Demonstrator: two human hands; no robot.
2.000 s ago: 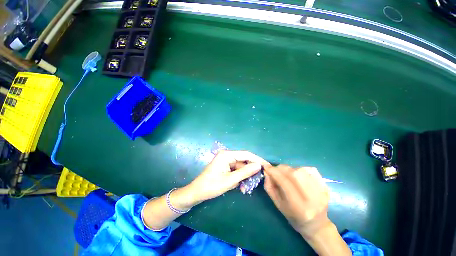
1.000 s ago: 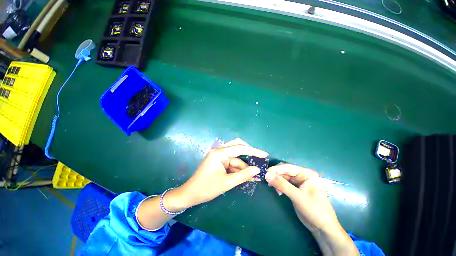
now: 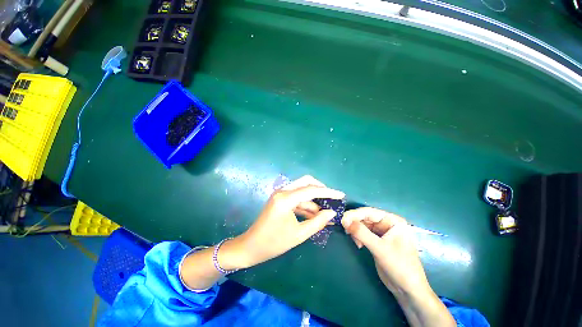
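My left hand (image 3: 284, 220) pinches a small dark speckled circuit board (image 3: 332, 205) between thumb and fingers above the green mat. My right hand (image 3: 383, 239) has its thumb and forefinger together at the board's right edge; whether it holds a tiny part there is hidden by the fingertips. A speckled piece (image 3: 321, 237) lies on the mat just below my left fingers, and another pale speckled piece (image 3: 281, 182) shows behind my left hand. A thin silvery pointed tool (image 3: 429, 231) lies right of my right hand.
A blue bin (image 3: 153, 131) with loose black parts stands left of centre. Behind it is a black pocket tray (image 3: 182, 73) holding units. Two small units (image 3: 498, 193) lie by black ribbed material (image 3: 552, 249) at right. A blue coiled cord (image 3: 78, 131) and yellow trays (image 3: 41, 128) are at left.
Two seconds ago my right hand was blurred over the board; now its fingertips are at the board's right edge and the board's dark face shows more. The view has shifted slightly.
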